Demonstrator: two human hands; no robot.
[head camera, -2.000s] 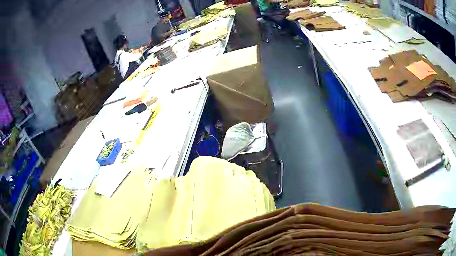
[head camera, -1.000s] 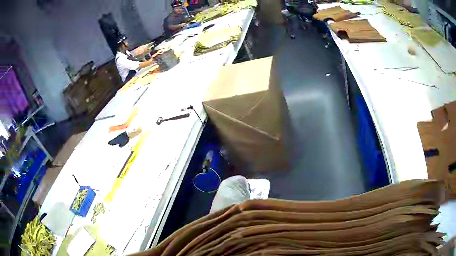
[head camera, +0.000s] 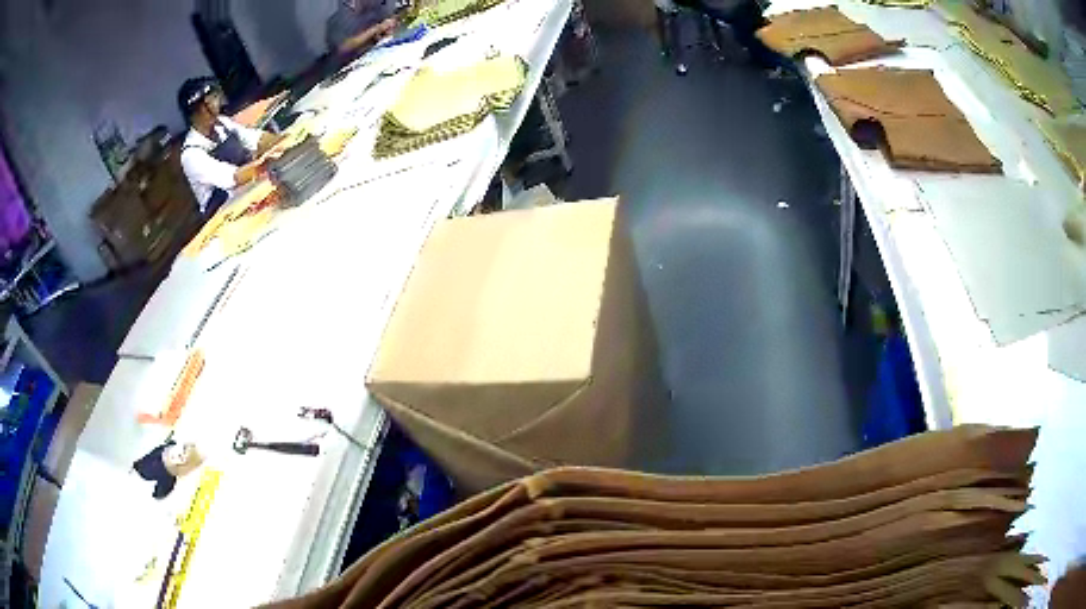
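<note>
A thick stack of brown panels (head camera: 738, 523) fills the bottom right of the head view, close to me. Its layered, wavy edges face up and its right end is uneven. The stack's lower part is cut off by the picture's bottom edge. Neither of my hands shows in the picture, so how the stack is held cannot be seen.
A big cardboard box (head camera: 512, 309) stands ahead beside the long left worktable (head camera: 345, 262). A hammer (head camera: 276, 445) lies on that table. A person (head camera: 214, 149) works at its far side. Brown panels (head camera: 911, 117) lie on the right worktable (head camera: 911, 280). Dark floor (head camera: 738, 297) runs between.
The view has moved forward along the aisle. The box is nearer and larger, the yellow-beige stacks and the stool have left view at the bottom. The brown stack stays close in front.
</note>
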